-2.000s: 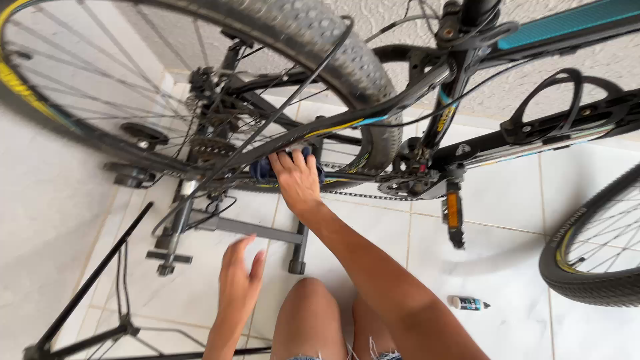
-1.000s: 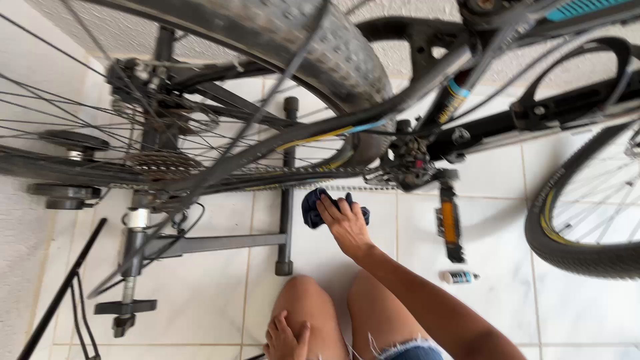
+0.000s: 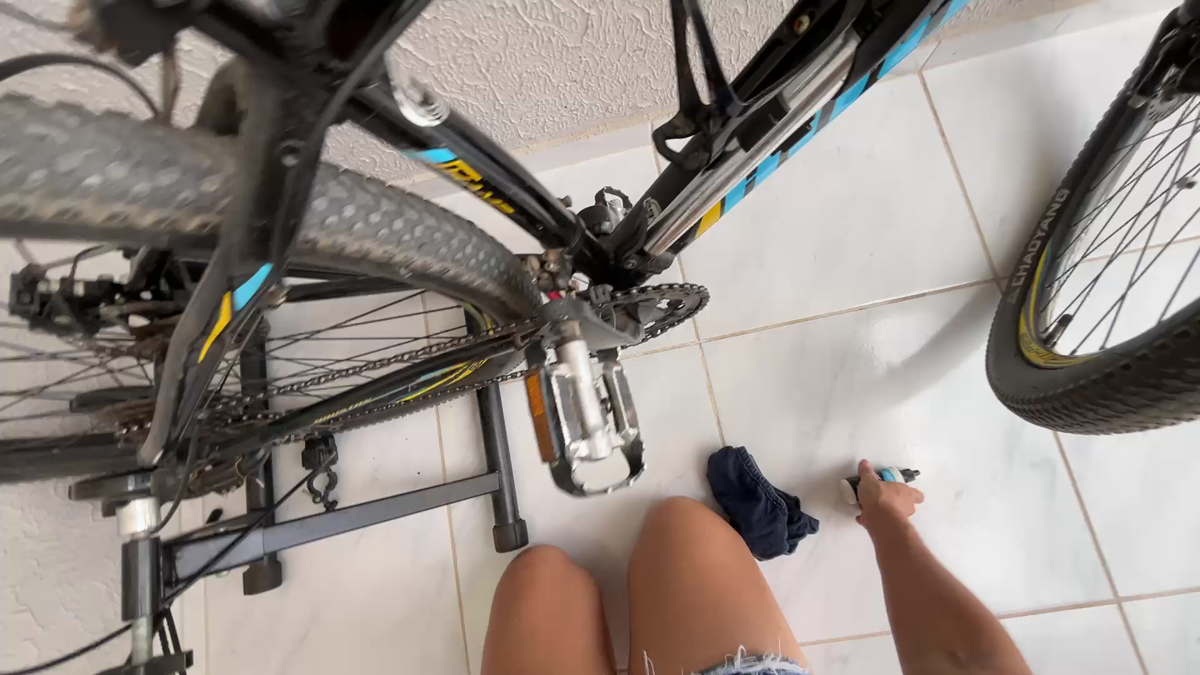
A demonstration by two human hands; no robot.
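Observation:
My right hand (image 3: 889,497) is closed around a small bottle (image 3: 891,475) with a dark tip, low over the floor tiles. A crumpled navy cloth (image 3: 757,504) lies on the floor to the left of that hand, beside my knee. My left hand is out of view. In front of me stands a mountain bike, with its pedal (image 3: 591,417), chainring (image 3: 667,309) and chain (image 3: 412,354) in sight.
A metal stand (image 3: 347,520) holds the rear wheel at the left. The front tyre (image 3: 1022,347) is at the right. A textured wall (image 3: 562,84) runs behind the bike. Black cables hang near the stand.
My right hand has let go of the navy cloth, moved right and taken hold of the bottle. My left hand, on my knee before, has left the view. The view has shifted right.

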